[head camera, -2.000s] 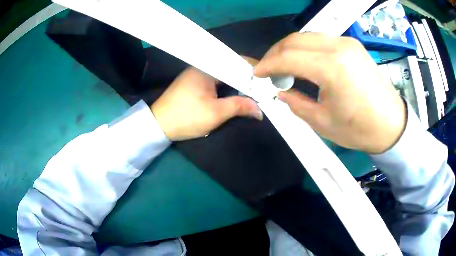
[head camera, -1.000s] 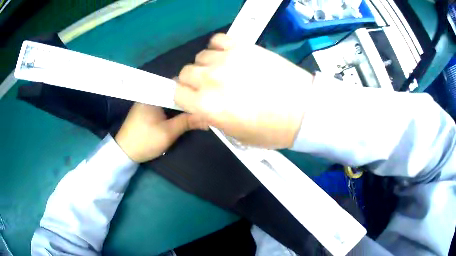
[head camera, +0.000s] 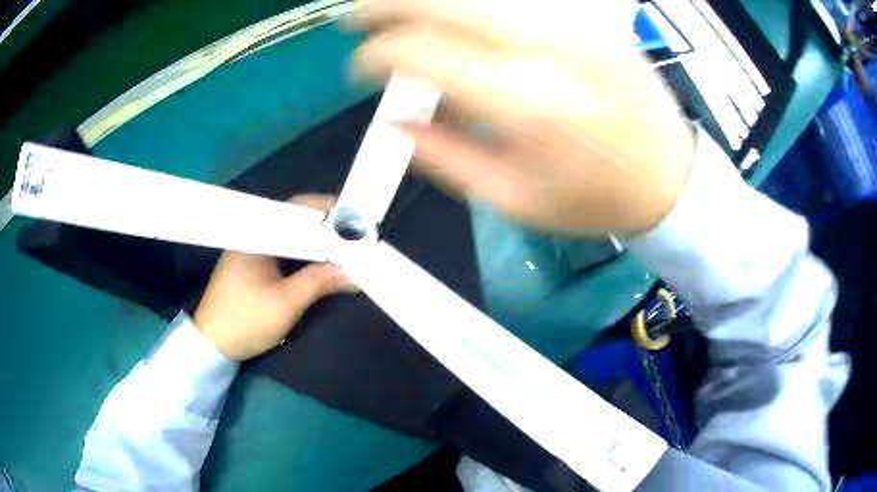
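Note:
A white three-legged base (head camera: 500, 360) lies over the black jig (head camera: 385, 399). Its legs point left, up and lower right and meet at the hub (head camera: 350, 225), which has a round dark bore. My left hand (head camera: 258, 296) holds the base at the hub, with the thumb at the near edge and fingers partly hidden beneath the left leg. My right hand (head camera: 538, 115) is blurred and raised over the upper leg, covering its far end. Its fingers are spread; whether it touches the leg is unclear.
The green bench mat (head camera: 317, 418) lies around the jig. A pale strip (head camera: 192, 72) edges it at the upper left. White strips (head camera: 707, 72) stand at the upper right. A yellow ring (head camera: 654, 322) and a chain-like cord are at the right, by something blue.
My right hand has come off the hub and moved up and right, uncovering the bore. The base has shifted slightly left and down in view. My left hand stays at the hub.

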